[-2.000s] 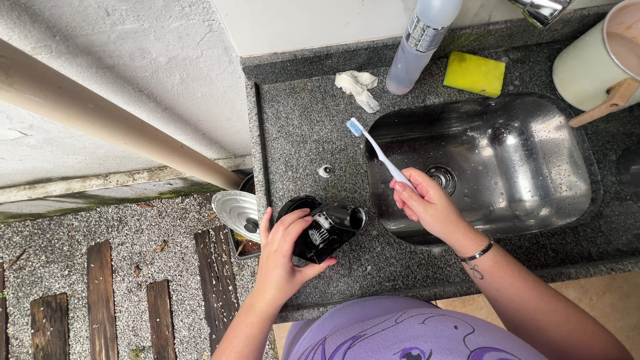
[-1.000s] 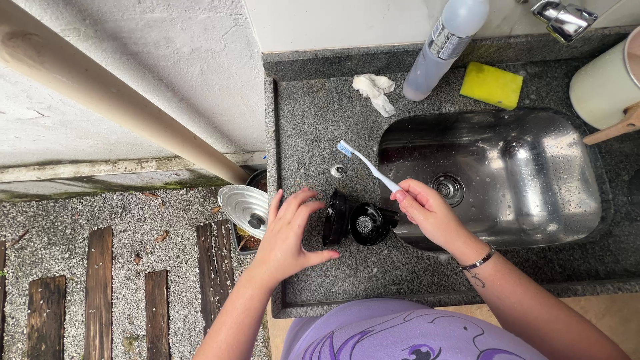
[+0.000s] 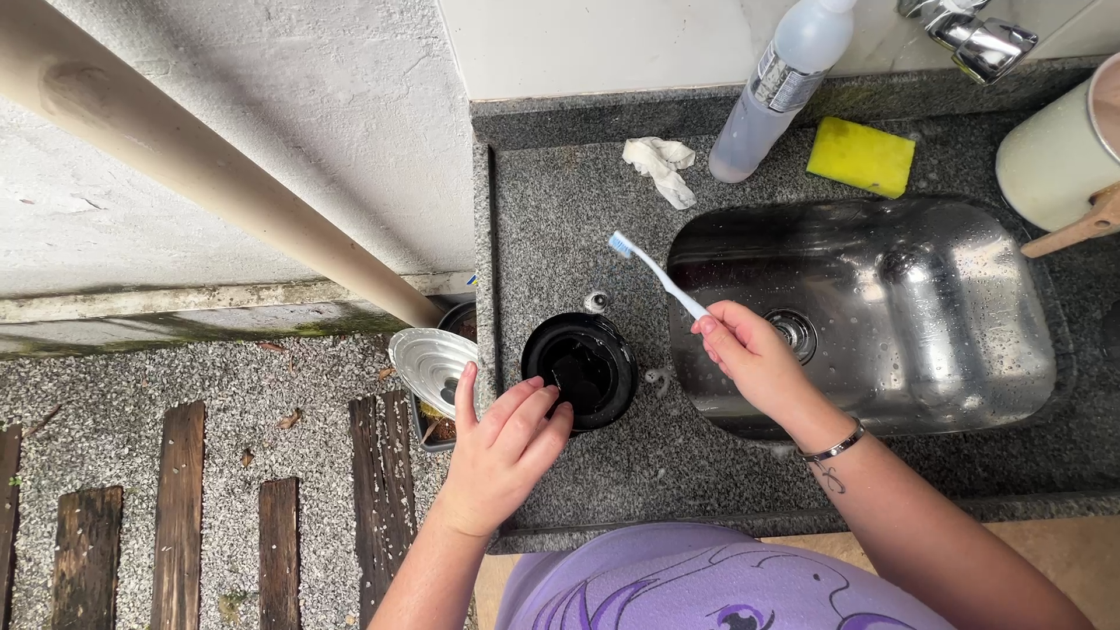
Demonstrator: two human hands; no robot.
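Note:
My right hand (image 3: pixel 748 354) holds a light-blue toothbrush (image 3: pixel 665 278) by its handle, bristles up and to the left, over the left edge of the steel sink. A round black part with a raised rim (image 3: pixel 623 376) lies on the granite counter, its dark hollow facing up. The fingertips of my left hand (image 3: pixel 512 437) are at its lower left rim; whether they grip it, I cannot tell. A small white and black piece (image 3: pixel 597 302) sits just above the black part. Soap suds dot the counter to its right.
The steel sink (image 3: pixel 875 324) fills the right. Behind stand a crumpled white cloth (image 3: pixel 661 166), a spray bottle (image 3: pixel 779 87), a yellow sponge (image 3: pixel 862 157) and a chrome tap (image 3: pixel 984 44). A cream pot (image 3: pixel 1054 157) with a wooden handle is far right. A ridged pale dish (image 3: pixel 433 363) is beyond the counter's left edge.
The black part, on its side in the earlier frames, now shows its round hollow face up. My left hand has moved onto its rim. The toothbrush stays in my right hand.

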